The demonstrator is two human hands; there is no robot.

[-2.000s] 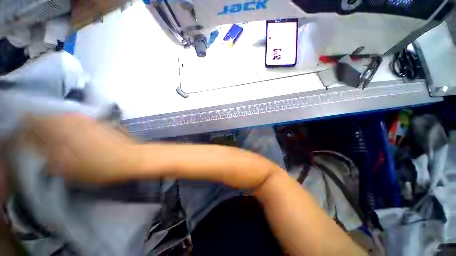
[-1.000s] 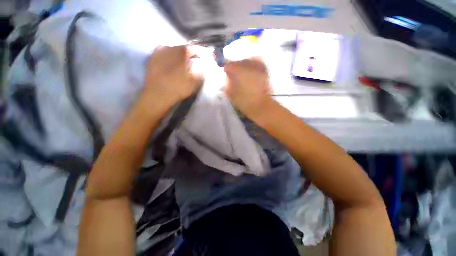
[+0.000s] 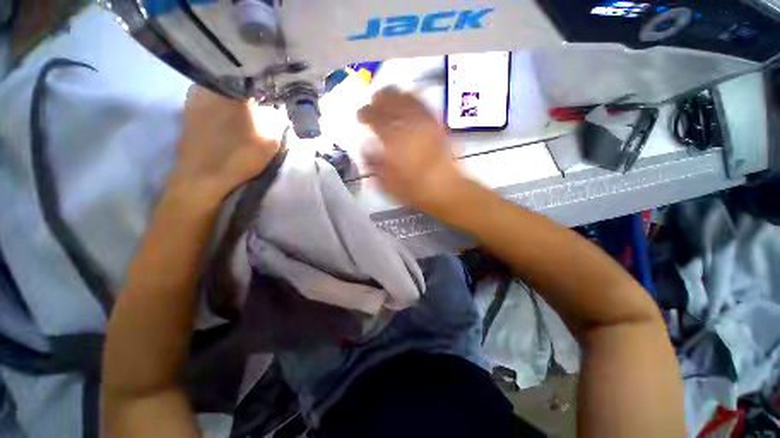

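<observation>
A large light grey garment panel [image 3: 94,171] with narrow dark bands lies over the left of the table and hangs towards the lap. Its lighter folded part [image 3: 329,231] hangs from the presser foot and needle area [image 3: 305,115], which is under bright glare. My left hand [image 3: 224,141] grips the cloth just left of the needle; its fingertips are partly lost in the glare. My right hand [image 3: 406,145] is blurred, right of the needle and apart from the cloth, with fingers spread and nothing seen in it.
The white JACK machine head [image 3: 419,30] spans the top. A lit smartphone [image 3: 477,90] lies on the bed behind my right hand. A dark metal attachment [image 3: 611,133] and black scissor handles [image 3: 694,120] are further right. A ruler [image 3: 582,192] runs along the front edge. Cloth [image 3: 735,299] is heaped below right.
From about two seconds ago, the garment has come from the left up to the needle. Since one second ago, my right hand has come off the cloth, while my left hand stays on it.
</observation>
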